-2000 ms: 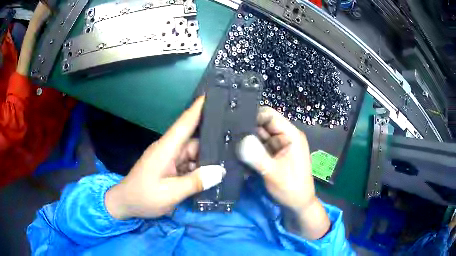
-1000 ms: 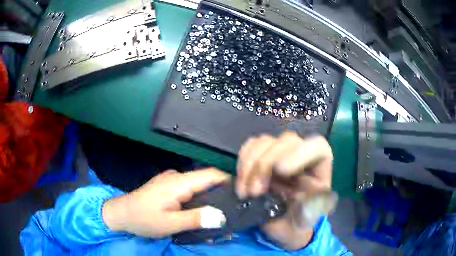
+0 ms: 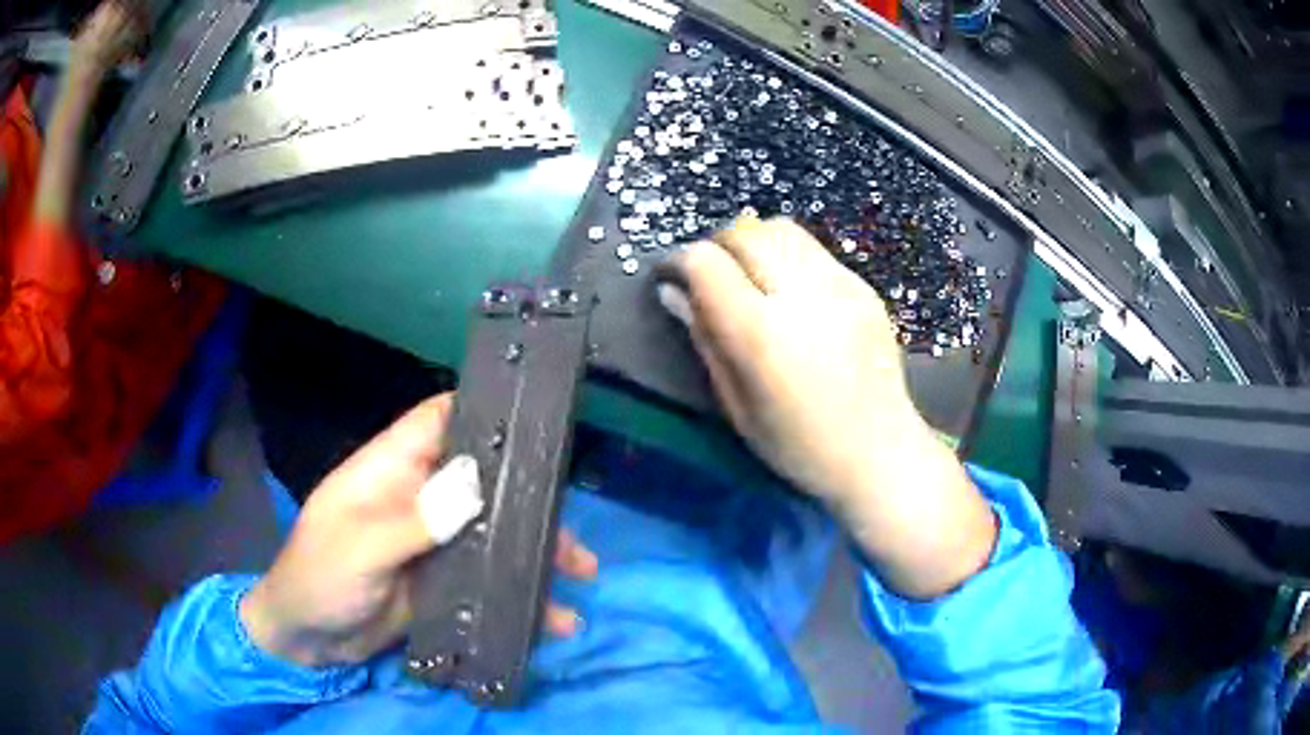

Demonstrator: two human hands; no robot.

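A dark grey metal plate [image 3: 506, 488] with a row of small holes or studs is held upright over the lap by my left hand [image 3: 377, 531], white-covered thumb on its face and fingertips showing at its right edge. My right hand [image 3: 805, 359] is over the black parts tray [image 3: 632, 333], palm down, fingers bent at the near left side of a pile of small black and silver rings [image 3: 747, 158]. Whether the right fingers hold a ring cannot be seen. The green label seen before is hidden behind the right hand and wrist.
Silver-grey plates [image 3: 381, 108] lie at the left on the green bench, with a single bar [image 3: 165, 115] beyond them. Another bar [image 3: 1070, 424] lies at the right. A long rail [image 3: 920, 115] runs behind the tray. A person's orange-red sleeve [image 3: 43, 309] is at far left.
My right hand has left the plate and moved up over the tray. The plate, lying tilted low a second ago, stands lengthwise in my left hand, turned upright. The view has shifted.
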